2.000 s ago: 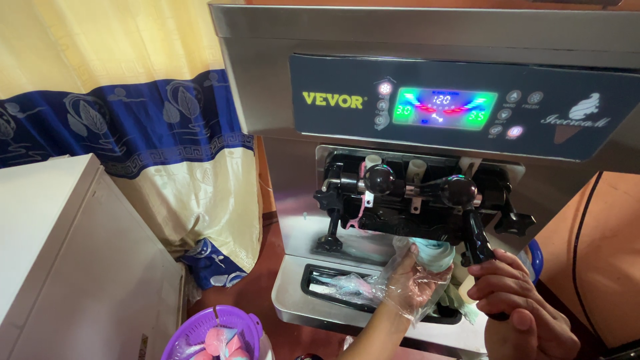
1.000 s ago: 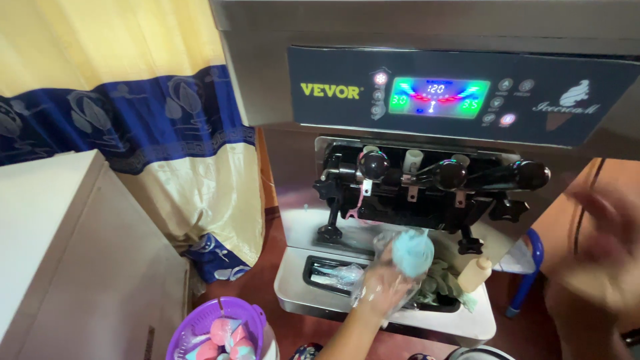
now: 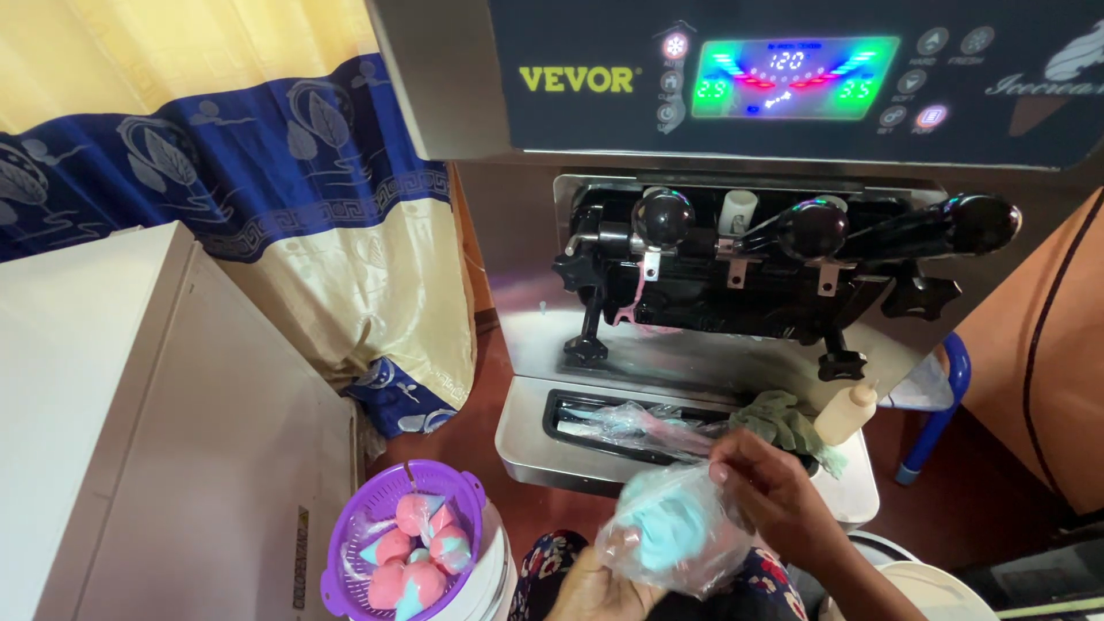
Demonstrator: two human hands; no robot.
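A clear plastic bag of light blue soft ice cream (image 3: 668,526) is held between both hands, in front of the drip tray. My left hand (image 3: 604,582) supports it from below and from the left. The fingers of my right hand (image 3: 763,487) pinch the bag's upper right edge. Behind them stands a VEVOR soft-serve machine (image 3: 526,285) with its display lit and black ball-ended levers (image 3: 664,217). Pink residue hangs at the left of its dispensing head. Crumpled plastic bags (image 3: 638,427) lie in the black drip tray (image 3: 552,418).
At lower left, a purple basket (image 3: 332,561) on white buckets holds several bagged pink and blue portions (image 3: 414,552). A green cloth (image 3: 776,418) and a squeeze bottle (image 3: 845,414) rest on the machine's base. A white cabinet (image 3: 250,414), a curtain (image 3: 302,138) and a blue-legged stool (image 3: 936,414) stand around.
My right hand has let go of the machine's lever, swung right, and come to the bag. My left hand has brought the bag away from the machine, toward me. The view is closer.
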